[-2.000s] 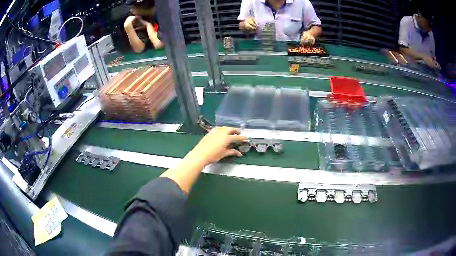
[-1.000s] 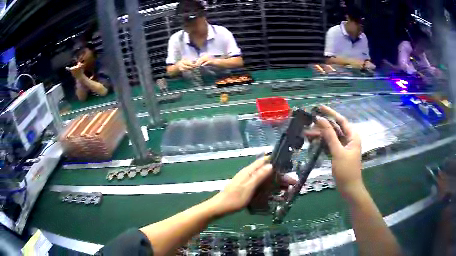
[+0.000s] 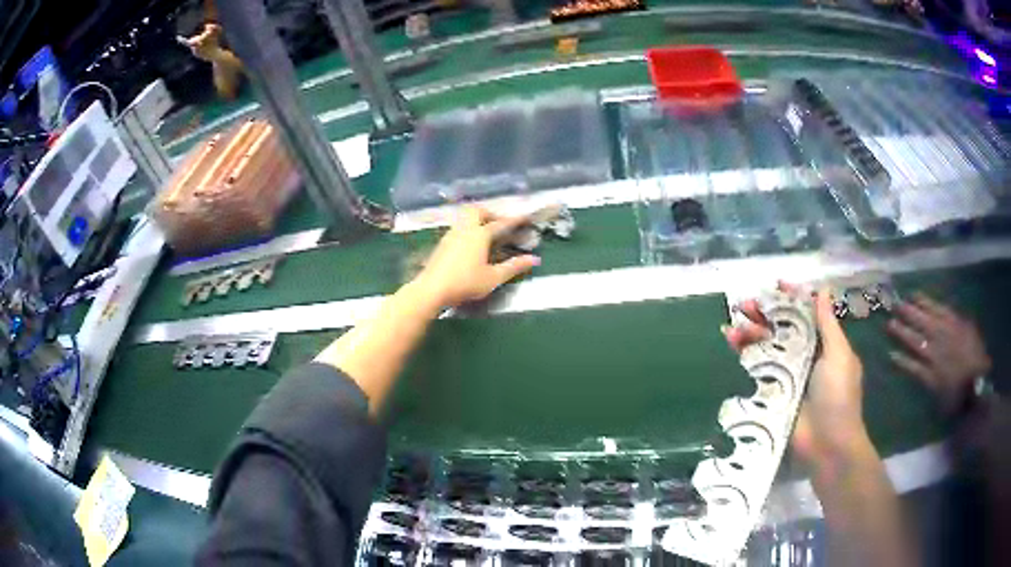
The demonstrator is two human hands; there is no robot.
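My left hand (image 3: 471,264) is over the belt at centre, thumb and fingers around the near end of a metal strip holder (image 3: 552,225); the grip is partly hidden and blurred. My right hand (image 3: 829,382) holds a second metal holder (image 3: 765,415) by its upper end. This holder is tilted, with its round pockets facing left, and its lower end is over the near tray. The clear blister tray (image 3: 604,452) at the near edge shows rows of dark and shiny slots and is cut off below.
Two more holders lie at left (image 3: 225,351) (image 3: 230,282). Another person's hand (image 3: 942,346) is at right beside a holder (image 3: 867,299). Beyond are cloudy trays (image 3: 504,144), clear trays (image 3: 721,166), a red bin (image 3: 693,75), a metal post (image 3: 283,122), a copper-orange stack (image 3: 222,188) and a yellow slip (image 3: 104,509).
My left hand has left the dark strip pieces held between both hands and moved to the holder on the belt. My right hand has lowered, holding a pale holder. Another person's hand has appeared at right.
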